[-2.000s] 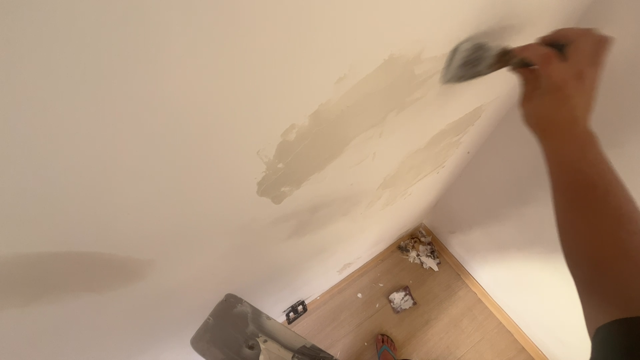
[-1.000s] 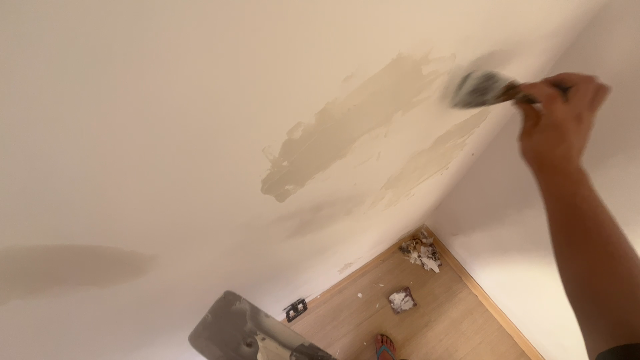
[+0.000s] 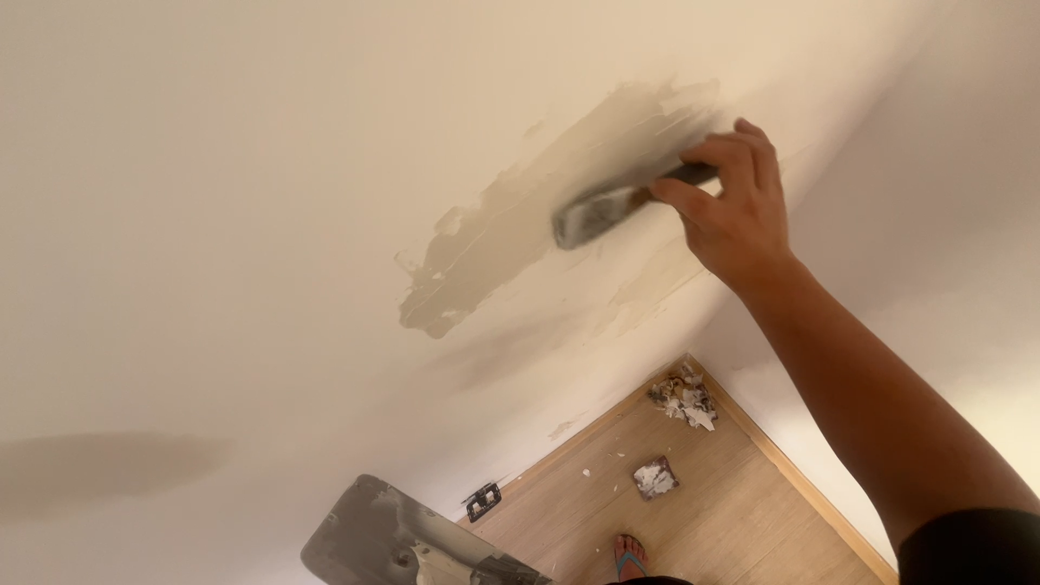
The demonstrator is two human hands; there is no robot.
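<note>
My right hand is closed around the dark handle of a putty knife, whose blade, smeared with filler, lies at the lower edge of a damp filler patch on the white wall. The blade is slightly blurred. A fainter filler patch shows below the wrist side of the blade. At the bottom left a broad flat metal blade carries grey smears and a lump of pale filler. My left hand is out of the frame, so what it holds cannot be seen.
A second wall meets the first at a corner on the right. On the wood floor lie a heap of paint scraps in the corner and a filler-smeared square piece. A black socket frame is by the wall. A foot in a flip-flop shows below.
My right hand has moved left and down with the putty knife, from the upper right end of the filler patch to its lower middle edge. The broad blade stays at the bottom left.
</note>
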